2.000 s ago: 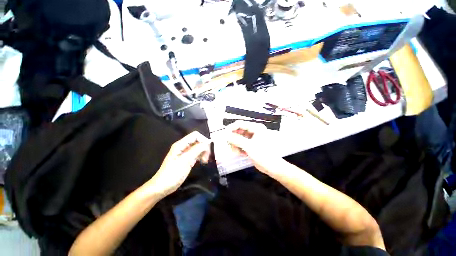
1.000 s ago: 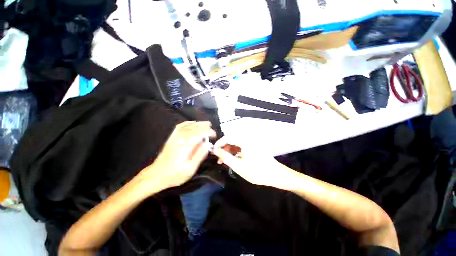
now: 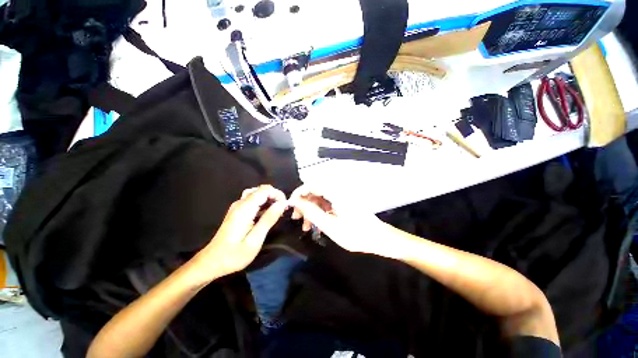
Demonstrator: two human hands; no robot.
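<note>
A large black garment piece (image 3: 140, 189) covers the left of the table and hangs over the lap. Its pale-edged part lies by the presser foot (image 3: 290, 112). My left hand (image 3: 246, 227) and my right hand (image 3: 332, 220) are over the garment's right part near the table's front edge, fingertips together. Whatever is between the fingertips is too small to tell. Two black fabric strips (image 3: 364, 147) lie on the table right of the garment.
The sewing machine (image 3: 448, 35) stands behind, a black band (image 3: 381, 42) over its head. Thread snips (image 3: 413, 134), a tan stick (image 3: 463, 144), black label stacks (image 3: 500, 119) and red-handled shears (image 3: 559, 103) lie at right. Black pieces (image 3: 63, 56) are heaped at back left.
My hands have come together from slightly apart and moved onto the garment. The two strips lie uncovered by my right hand. The camera view has also shifted.
</note>
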